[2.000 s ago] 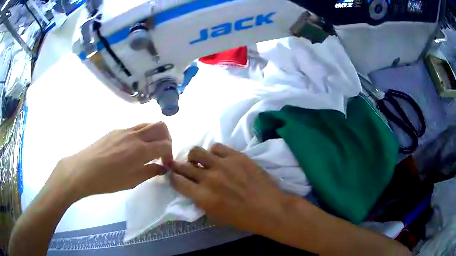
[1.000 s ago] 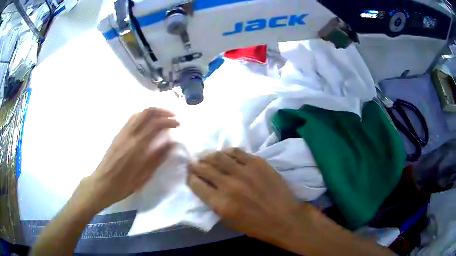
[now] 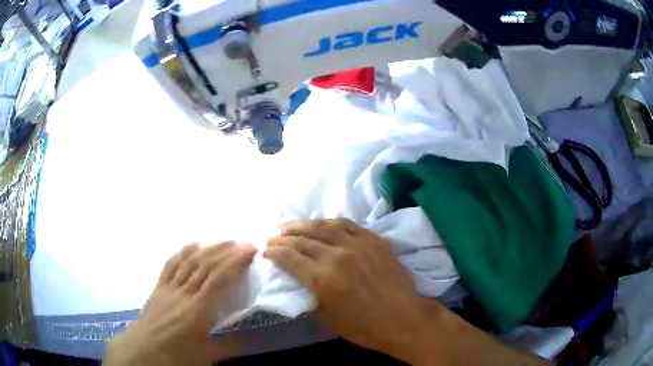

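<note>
The white fabric (image 3: pixel 344 175) lies bunched under and in front of the sewing machine head (image 3: pixel 286 43), its front edge near the table's front. My left hand (image 3: pixel 197 286) lies on the fabric's left part, fingers together, thumb side near the right hand's fingertips. My right hand (image 3: pixel 344 268) rests on the fabric just right of it, fingers bent. Whether either hand pinches the cloth cannot be told. The green panel (image 3: pixel 494 221) lies right of my right hand. The red panel (image 3: pixel 347 80) shows behind the machine arm. The needle area is washed out by glare.
Fabric shears (image 3: pixel 581 175) lie at right on grey cloth. A small open box (image 3: pixel 636 125) stands at far right. The control panel (image 3: pixel 558 27) is at top right. The printed ruler (image 3: pixel 86 330) runs along the front edge. Plastic-wrapped material (image 3: pixel 32 100) is at left.
My left hand has left its raised pinch near my right fingertips and moved down toward the table's front edge, flatter on the fabric. My right hand stays on the cloth. The view has shifted slightly.
</note>
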